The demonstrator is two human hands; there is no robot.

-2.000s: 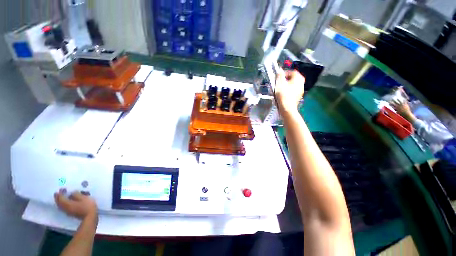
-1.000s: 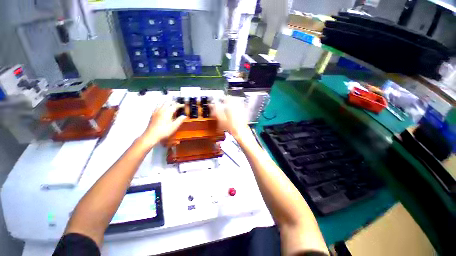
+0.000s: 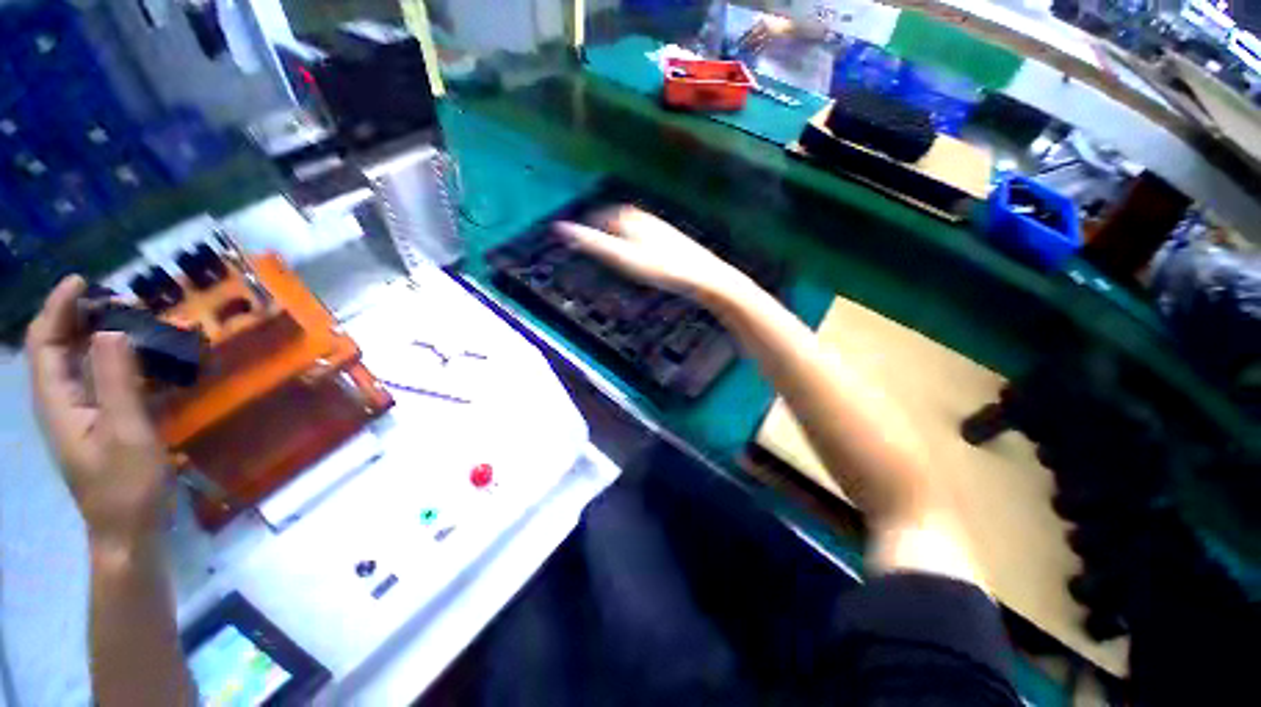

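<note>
My left hand (image 3: 97, 428) is at the far left, closed around a black plastic part (image 3: 150, 343) held over the left side of the orange fixture (image 3: 270, 359). Several more black parts (image 3: 180, 274) stand in the back of the fixture, with an opening showing in front of them. My right hand (image 3: 643, 249) is over the far part of the black tray (image 3: 678, 345), fingers stretched to the left. It is blurred, and whether it holds or touches a part cannot be told.
A cardboard sheet (image 3: 899, 401) lies right of the tray, with a black parts pile (image 3: 1134, 511) on it. The perforated metal bracket (image 3: 415, 207) stands behind the fixture. The red emergency stop (image 3: 481, 475) and touchscreen (image 3: 242, 663) are in front. Red (image 3: 707, 86) and blue bins (image 3: 1033, 221) stand across the bench.
The view has swung right. Both hands were at the fixture; my right hand has moved right to the tray. My left hand now holds a black part, and fewer parts stand in the fixture.
</note>
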